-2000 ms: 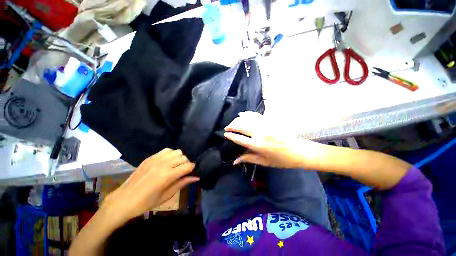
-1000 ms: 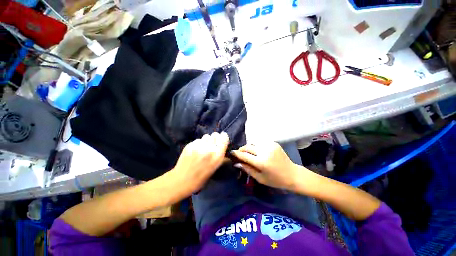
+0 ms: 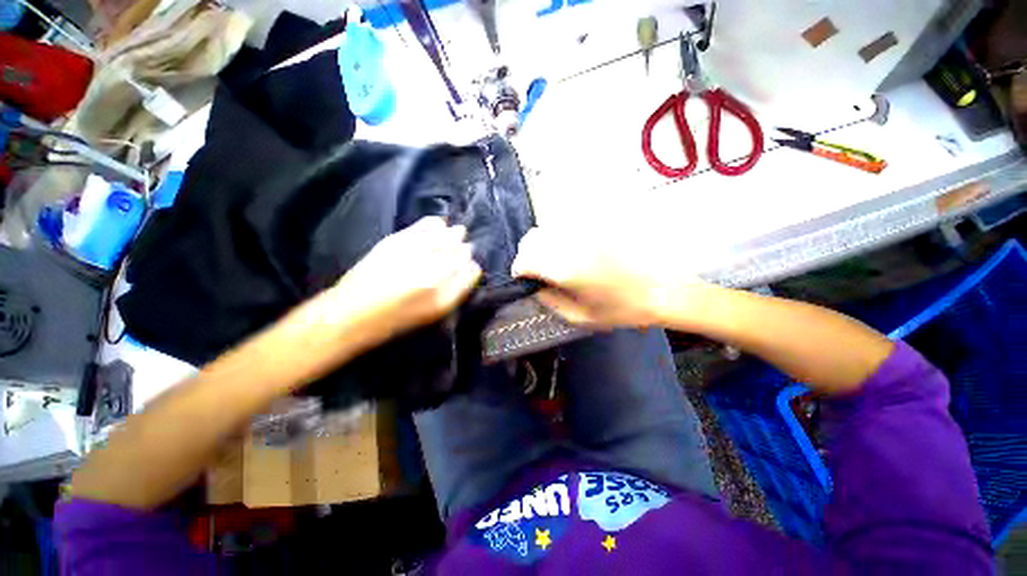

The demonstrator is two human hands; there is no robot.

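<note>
Black fabric point(image 3: 214, 225) lies on the white table left of the needle and hangs over the front edge. A dark grey layer point(image 3: 501, 208) runs from under the presser foot point(image 3: 503, 107) towards me. My left hand point(image 3: 411, 276) is blurred and closed on the black fabric left of the needle line. My right hand point(image 3: 586, 287) pinches a folded dark edge of the fabric at the table's front edge. A narrow dark strip is stretched between my hands. My fingertips are partly hidden by the cloth.
Red-handled scissors point(image 3: 734, 133) and orange-handled snips point(image 3: 839, 151) lie right of the needle. A light blue plastic piece point(image 3: 366, 70) is left of it. A blue crate point(image 3: 901, 394) stands at the lower right, a cardboard box point(image 3: 315, 461) below the table. Beige cloth point(image 3: 186, 56) is piled upper left.
My left hand has moved up and left, away from my right hand, pulling the fabric with it. My right hand has moved slightly up. The table edge now shows below my hands.
</note>
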